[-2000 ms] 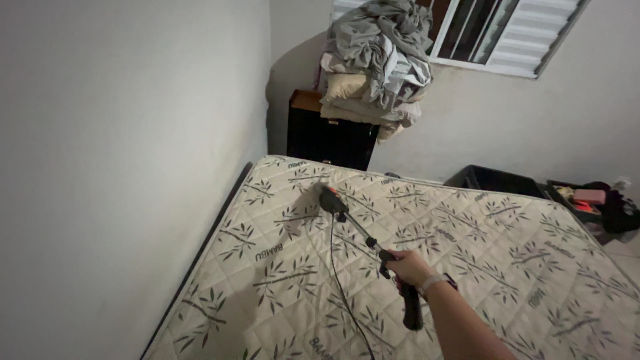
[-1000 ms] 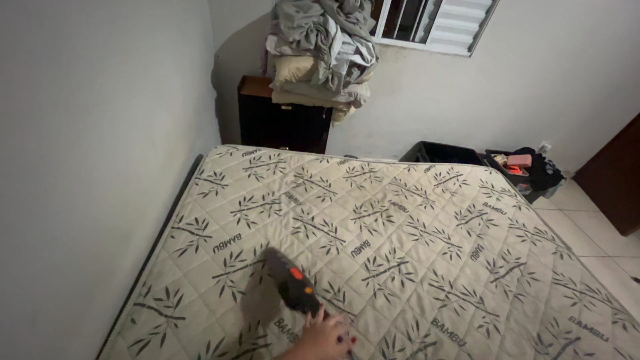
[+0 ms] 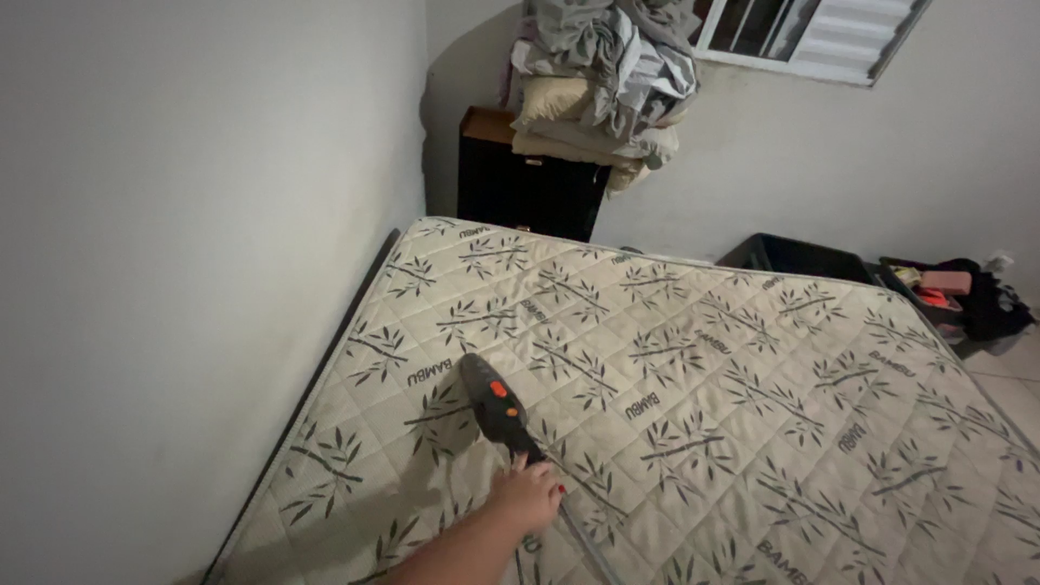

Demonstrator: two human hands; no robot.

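My left hand (image 3: 528, 491) grips the neck of a black long-handled electric appliance (image 3: 496, 406) with two orange parts on its body. The appliance lies low over a quilted mattress (image 3: 682, 390) printed with bamboo sprigs; whether it touches the fabric is hard to tell. From my hand a grey tube (image 3: 587, 540) runs toward the bottom edge, where its far end is cut off. A red nail shows at the right side of the hand. My right hand is not in view.
A wall (image 3: 211, 244) runs along the mattress's left side. Beyond the far edge stand a dark cabinet (image 3: 528, 191) piled with pillows and grey bedding (image 3: 617, 73), a black bin (image 3: 812, 260) and a box of assorted items (image 3: 942, 284). A window (image 3: 780, 36) is above.
Two seconds ago my right hand, with a band at its wrist, held the appliance's handle; it is now out of view. My left hand holds the neck, and the head is nearer me.
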